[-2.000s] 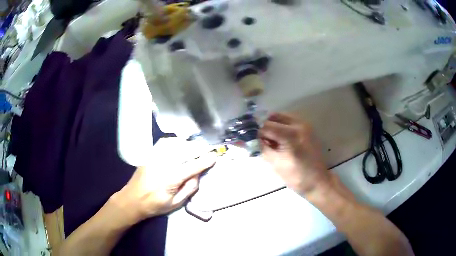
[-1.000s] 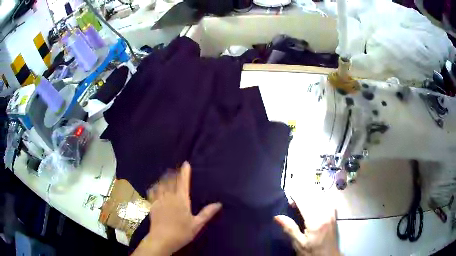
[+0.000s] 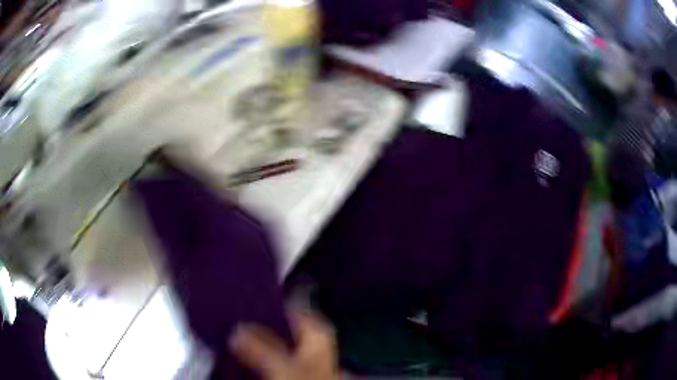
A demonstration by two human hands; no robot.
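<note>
The view is strongly blurred. A dark purple cloth piece (image 3: 215,260) rises from the bottom edge over the white machine table, left of centre. One hand, apparently my right hand (image 3: 293,350), is cut off by the bottom edge and grips this piece at its lower right. My left hand is not in view. A large heap of dark purple cloth (image 3: 468,215) fills the right of centre. A small white print (image 3: 547,165) shows on its right part.
The white machine table (image 3: 297,211) carries a short red-handled tool (image 3: 263,172). The off-white machine body (image 3: 200,89) is at upper left, with a yellow object (image 3: 291,26) at the top. A pale sheet (image 3: 427,52) lies behind the heap. A blurred red edge (image 3: 573,267) is at right.
The view has swung far right, away from the needle area and left cloth stack. My left hand has left the picture. A cloth piece is now gripped, and the printed cloth heap has appeared.
</note>
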